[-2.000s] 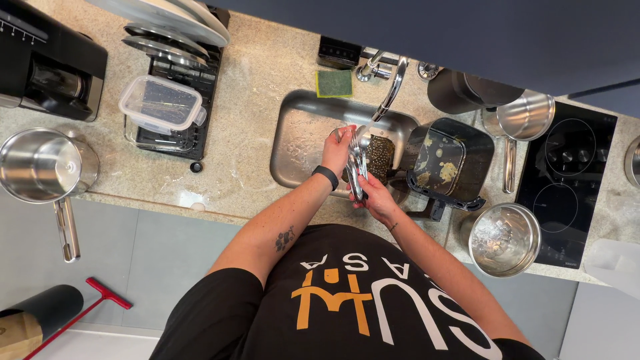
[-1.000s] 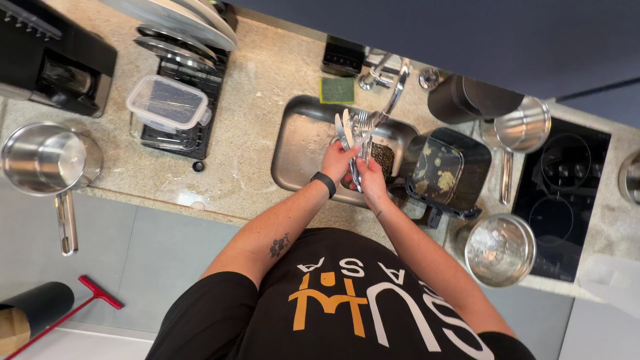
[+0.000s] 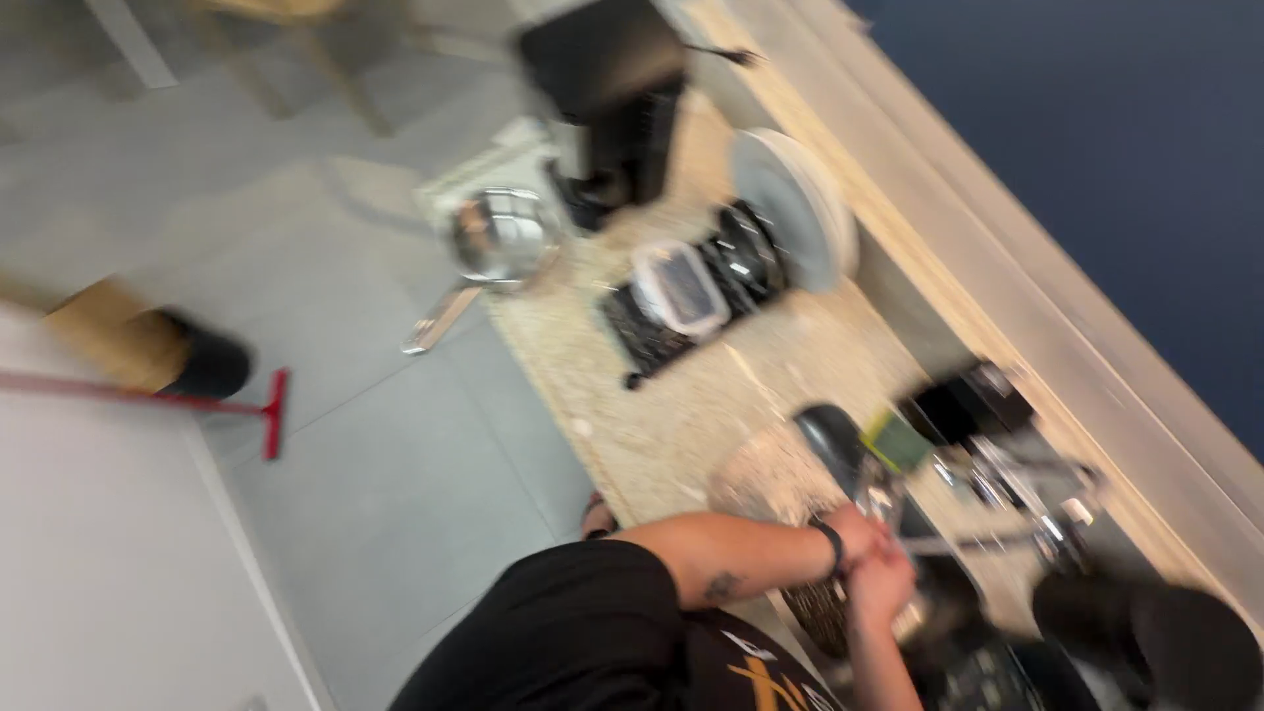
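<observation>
Both my hands are together over the sink (image 3: 839, 434) at the lower right, in a blurred view. My left hand (image 3: 857, 538), below a black wristband, is closed around the metal cutlery (image 3: 879, 494). Against it lies my right hand (image 3: 882, 583), also closed about the cutlery's lower part. Fingers and blur hide the handles. A dark perforated item (image 3: 818, 617) shows below my left wrist. The green and yellow sponge (image 3: 897, 440) lies behind the sink, beside the chrome faucet (image 3: 1047, 523).
On the counter (image 3: 671, 444) stand a dish rack (image 3: 642, 331) with a plastic container (image 3: 681, 286) and plates (image 3: 800, 212), a steel saucepan (image 3: 504, 237) and a black coffee machine (image 3: 612, 89). Dark pots (image 3: 1145, 632) are at the lower right. A red squeegee (image 3: 275, 413) is on the left.
The view has swung strongly toward the left end of the counter and tilted. Both hands stay together with the cutlery.
</observation>
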